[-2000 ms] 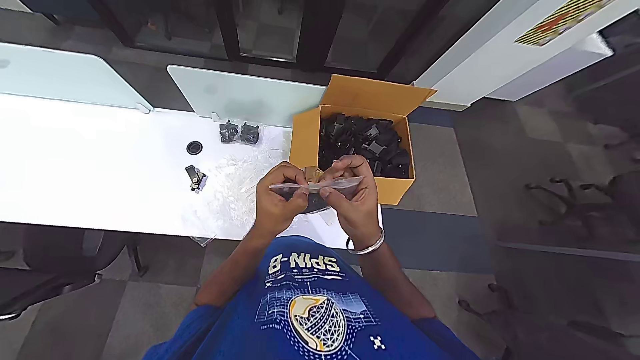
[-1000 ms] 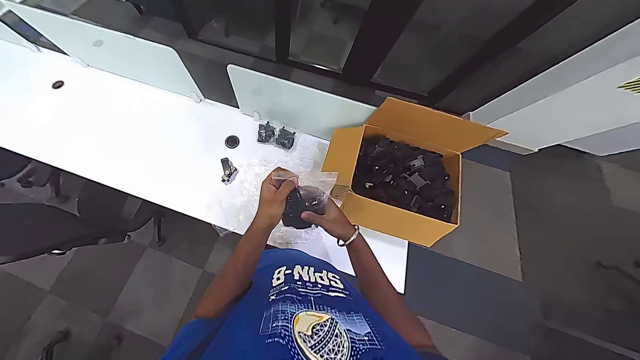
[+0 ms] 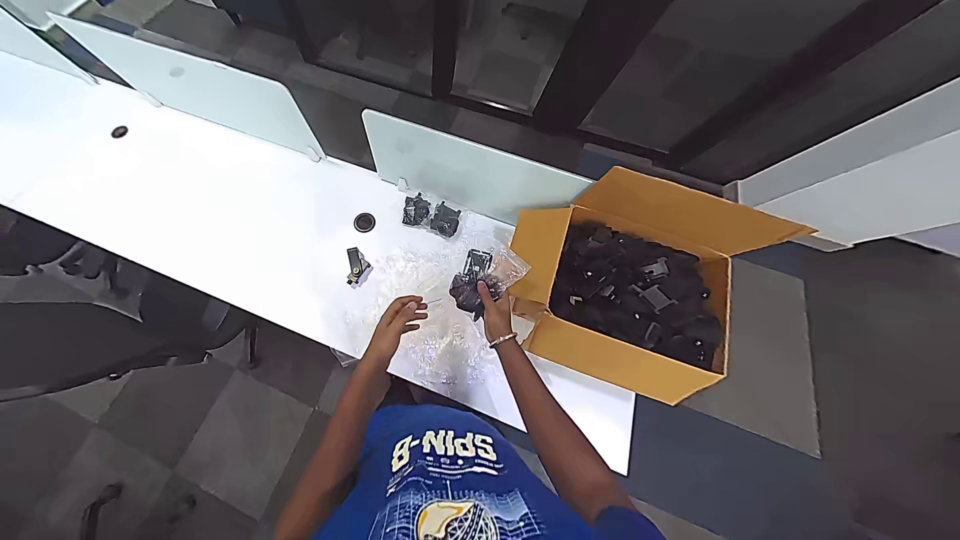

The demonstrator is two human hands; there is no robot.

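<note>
My right hand (image 3: 496,311) grips a clear plastic bag (image 3: 512,268) with a black plastic part (image 3: 469,289) in it, over the desk. To its left, my left hand (image 3: 399,322) holds nothing, its fingers apart, above a heap of clear plastic bags (image 3: 442,345). Two bagged black parts (image 3: 416,211) (image 3: 445,220) lie side by side near the divider. A small black and metal device (image 3: 357,266) lies left of the heap. Right of my right hand stands an open cardboard box (image 3: 622,360) holding many black plastic parts (image 3: 637,292).
The white desk (image 3: 247,217) runs to the left, with frosted dividers (image 3: 472,165) along its far edge. A round black desk grommet (image 3: 364,223) is beyond the device, and another is farther left. A dark chair (image 3: 105,322) stands at the near left.
My left hand has let go of the bag and moved away to the left. My right hand still holds the bag with the black part, now farther out over the desk. The view has shifted.
</note>
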